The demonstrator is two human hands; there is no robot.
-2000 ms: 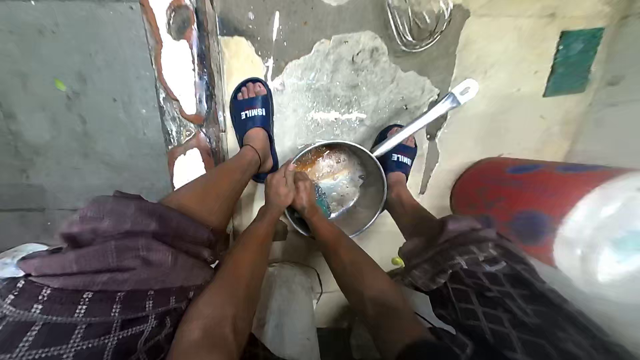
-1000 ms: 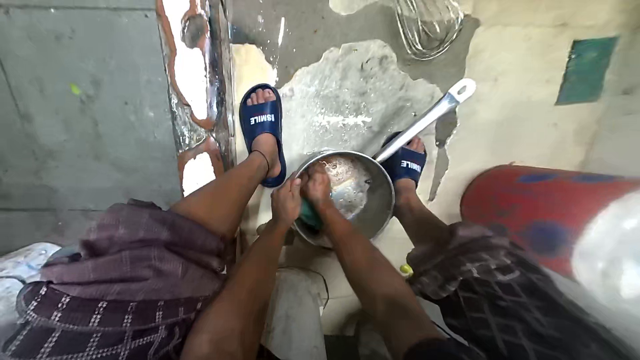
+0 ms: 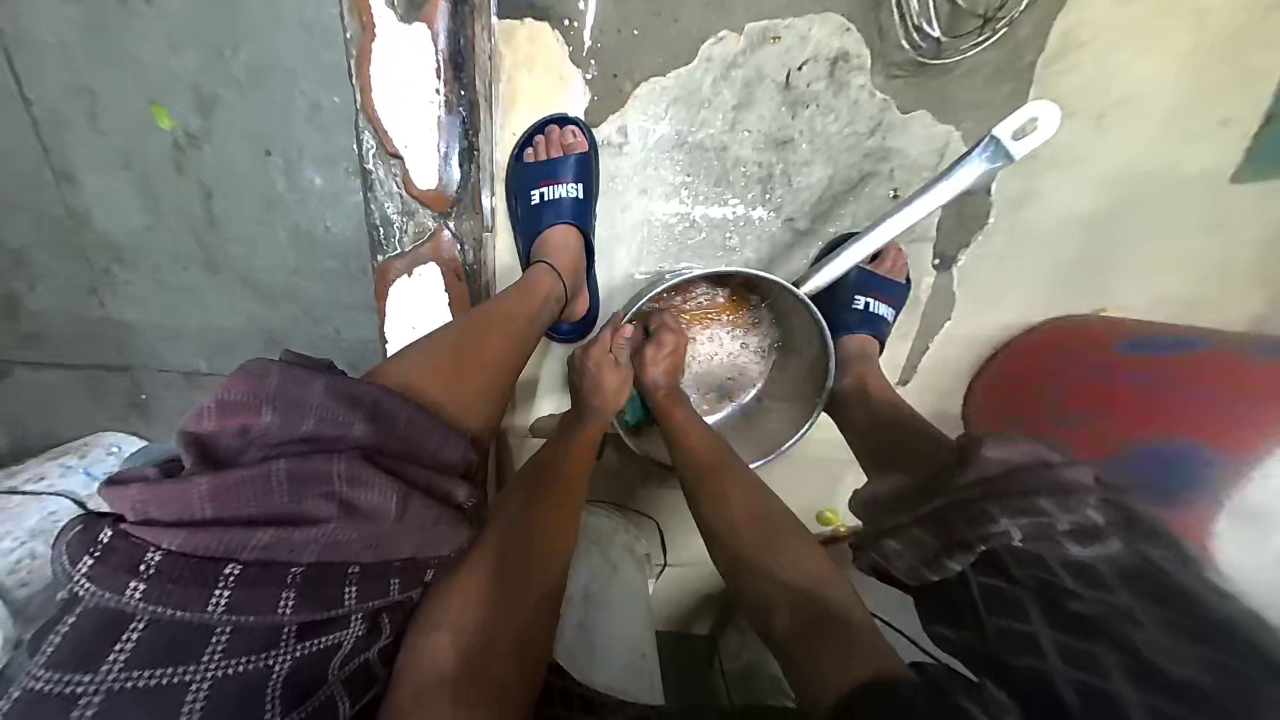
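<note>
A round metal pan [image 3: 805, 410] with a long metal handle [image 3: 920, 200] stands on the floor between my feet, its handle slanting up to the right over the right sandal. Brownish, foamy liquid [image 3: 730, 350] lies in it. My left hand [image 3: 603, 370] is at the pan's left rim, with fingers curled. Beside it, nearly touching, my right hand [image 3: 660, 352] is closed over the pan's inside. A green thing [image 3: 635, 410], perhaps a scrubbing pad, shows just below and between the hands; the fingers hide most of it, and which hand grips it is unclear.
Blue sandals [image 3: 555, 200] are on my feet. A red drum [image 3: 1110, 400] lies at the right. A coil of wire or hose [image 3: 950, 25] is on the floor at the top. A broken brick ledge [image 3: 425, 200] runs along the left. Small yellow-green pieces [image 3: 828, 517] lie below the pan.
Two seconds ago my hands were close together over the pan's left part; they remain at its left side, with small shifts. The green thing showed more inside the pan then.
</note>
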